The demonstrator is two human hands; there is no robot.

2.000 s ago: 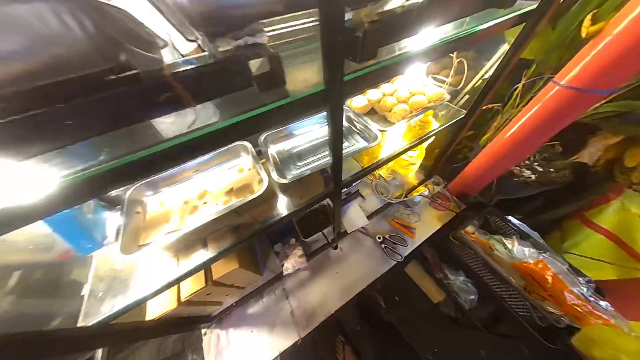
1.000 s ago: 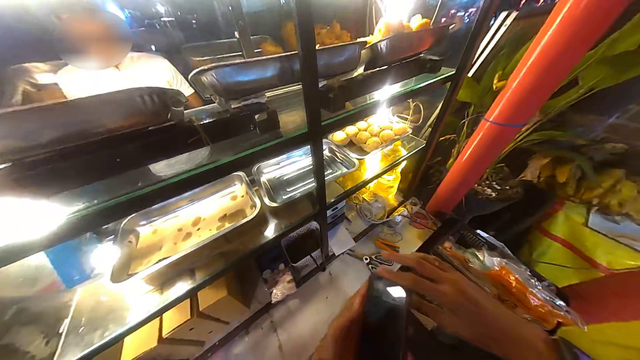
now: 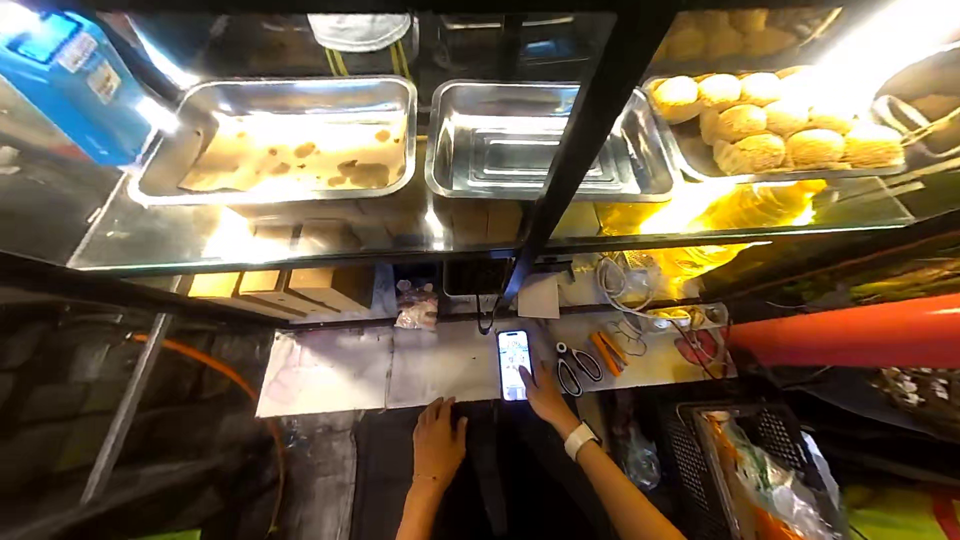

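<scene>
A smartphone (image 3: 514,365) with its screen lit lies on the narrow white ledge. My right hand (image 3: 547,396), with a white band at the wrist, touches the lower right part of the screen with a finger. At the ledge's front edge rests my left hand (image 3: 439,439), palm down, fingers a little apart, holding nothing. Just right of the phone are scissors (image 3: 577,367) with black and white handles, and beside them an orange-handled tool (image 3: 609,352). A small plastic bag (image 3: 417,306) sits behind the ledge, left of the phone.
Above, a glass shelf (image 3: 180,244) carries a metal tray with stained paper (image 3: 409,161), a bare metal tray (image 3: 439,161) and a tray of round bread-like pieces (image 3: 742,124). Cardboard boxes (image 3: 322,285) stand below. At right are a power strip (image 3: 686,318), a red pole (image 3: 847,330) and a black crate (image 3: 682,457).
One second ago both hands were close together at the phone, which was raised; now it lies on the ledge and my left hand is apart from it. The view has swung markedly.
</scene>
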